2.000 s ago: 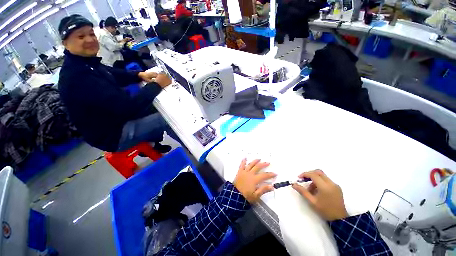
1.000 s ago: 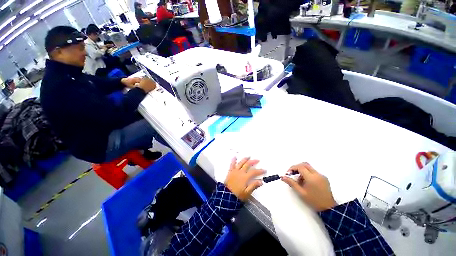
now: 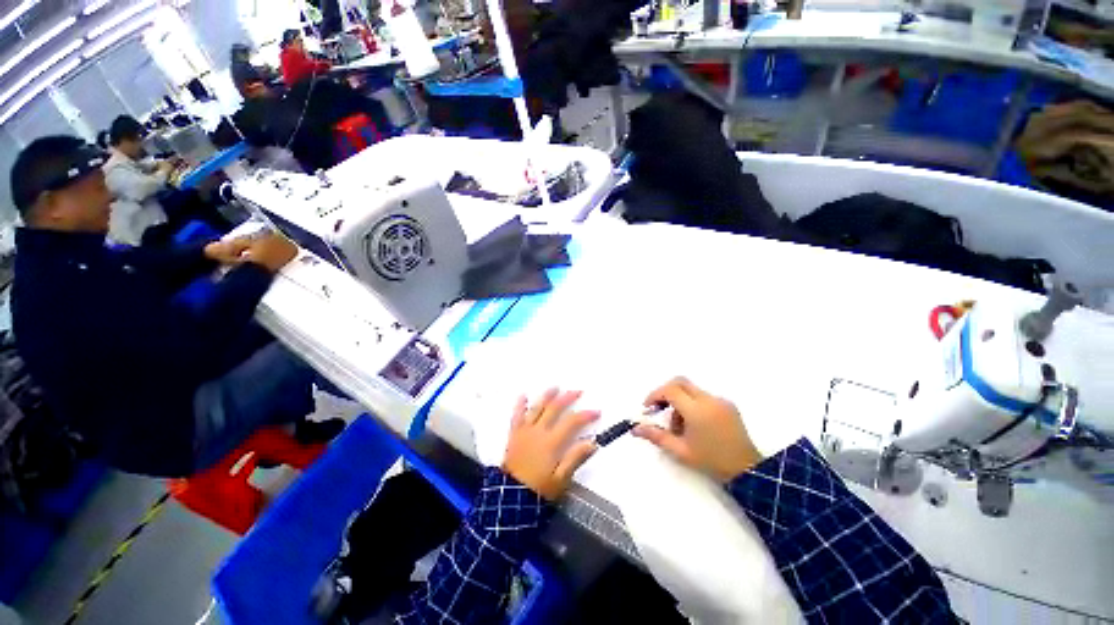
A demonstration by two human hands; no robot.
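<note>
A thin black marker pen (image 3: 616,432) lies low over the white table, between my two hands. My right hand (image 3: 700,430) holds its right end between thumb and fingers. My left hand (image 3: 547,444) rests with fingers spread on the white sheet; its thumb is close to the pen's left end, and I cannot tell if it touches. The white sheet (image 3: 709,537) is overexposed and blends with the table; its loose end hangs over the near edge below my right hand.
A sewing machine head (image 3: 990,379) stands at the right, red-orange snips handles (image 3: 946,320) behind it. A vented machine (image 3: 397,248) and grey fabric (image 3: 513,259) are at the left. A person (image 3: 122,317) sits beyond. A blue bin (image 3: 287,519) stands below left.
The view has turned to the right, so the table, machines and seated person appear further left. More of the right machine shows. My hands keep nearly the same pose around the pen.
</note>
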